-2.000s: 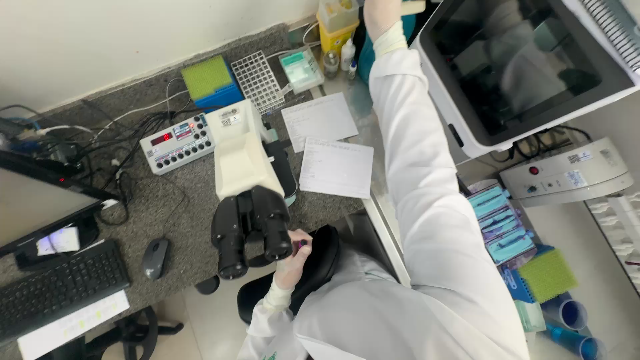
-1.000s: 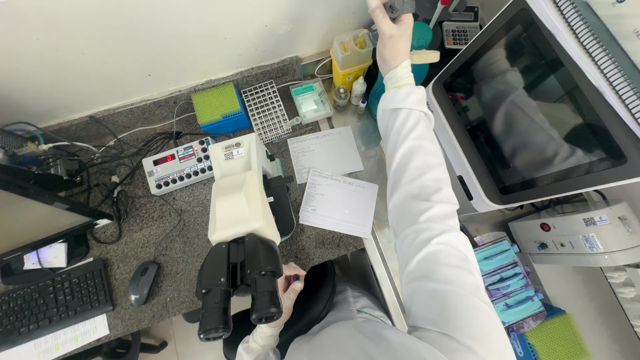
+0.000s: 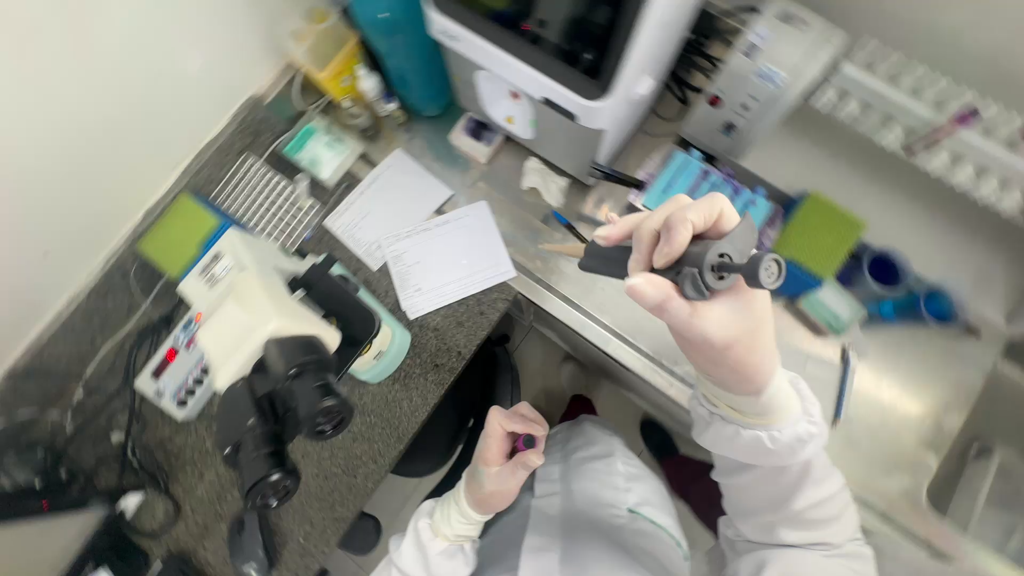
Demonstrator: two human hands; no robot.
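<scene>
My left hand point(image 3: 506, 458), in a pale glove, is closed around a small purple-capped tube point(image 3: 524, 442) near the lower middle, in front of my white coat. Raised over the metal counter at the right, my gloved right hand point(image 3: 698, 296) grips a dark grey handheld pipette point(image 3: 680, 264). Its round end faces the camera, and its far end points left. The fingers hide part of its body. Two printed paper sheets point(image 3: 450, 258) lie on the surface between the microscope and the pipette.
A microscope point(image 3: 264, 296) and a counter device with red digits point(image 3: 174, 370) stand left. Behind are a wire rack point(image 3: 268, 200), a yellow container point(image 3: 336, 68) and a large analyzer point(image 3: 552, 88). Blue racks point(image 3: 704, 188), a green tip box point(image 3: 820, 234) and blue cups point(image 3: 920, 304) sit right, near a sink point(image 3: 980, 480).
My right hand has come back from the far shelf area with the grey pipette and is nearer my body. My left hand still holds the purple-capped item. The view has turned and shifted right.
</scene>
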